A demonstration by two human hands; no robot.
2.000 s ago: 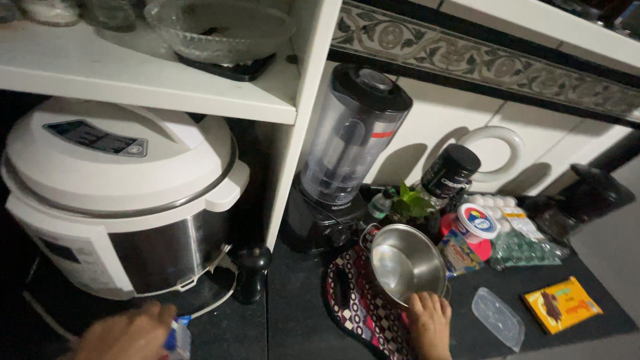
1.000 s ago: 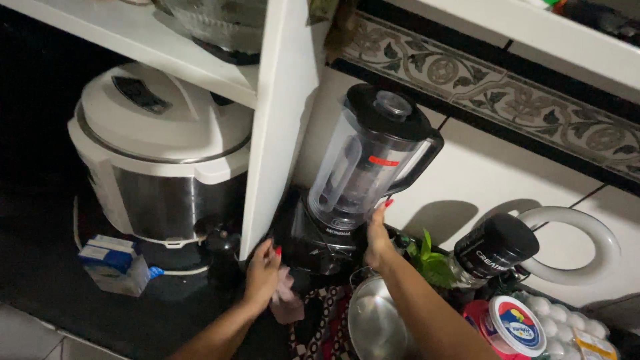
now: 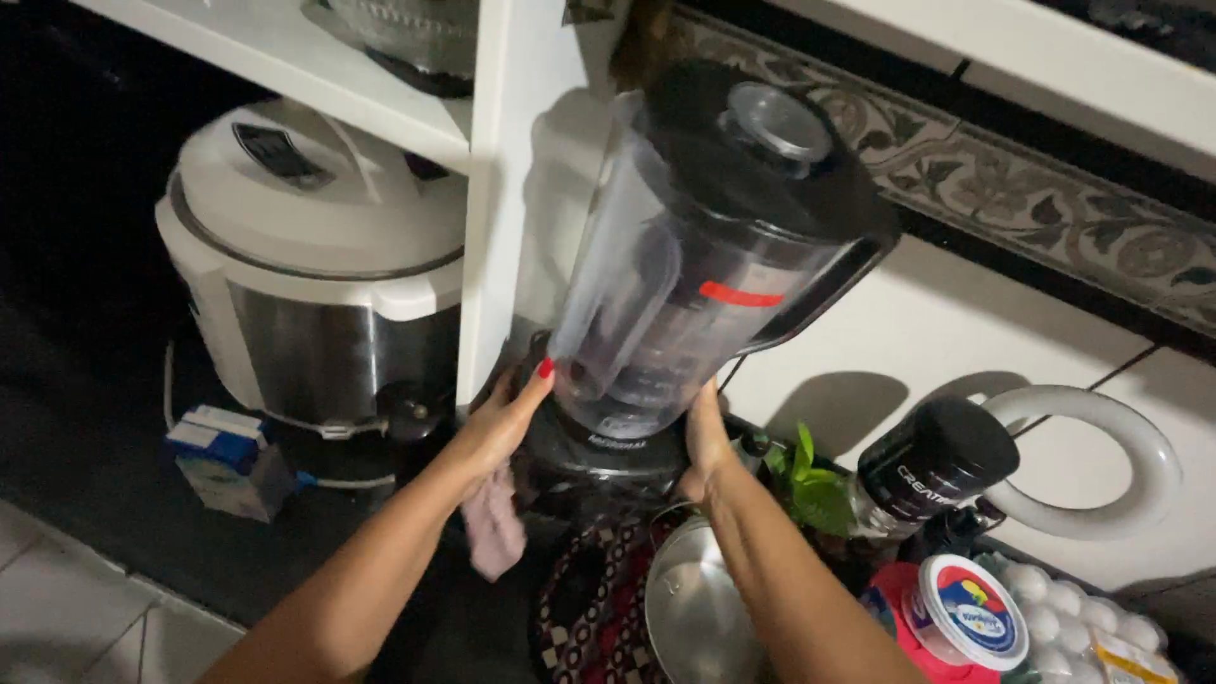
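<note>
A blender with a clear jug (image 3: pixel 655 313), black lid and black base stands tilted in view at the centre. My left hand (image 3: pixel 499 423) grips its left side where jug meets base, with a pink cloth (image 3: pixel 494 522) hanging beneath the palm. Around the right side of the base is my right hand (image 3: pixel 708 442), its fingers partly hidden behind the blender. Below the right wrist lies a metal pot (image 3: pixel 698 598) on a patterned cloth mat (image 3: pixel 594 608).
Left of the white shelf panel (image 3: pixel 494 190) stands a white electric pressure cooker (image 3: pixel 323 275), with a blue and white carton (image 3: pixel 233 465) before it. At right are a green plant (image 3: pixel 817 484), a black supplement jar (image 3: pixel 936 456), a lidded tub (image 3: pixel 969 613) and eggs (image 3: pixel 1054 608).
Both hands have come to the blender; two seconds ago the right hand was at the pot and the left near the carton. The blender now appears nearer, and the view has shifted.
</note>
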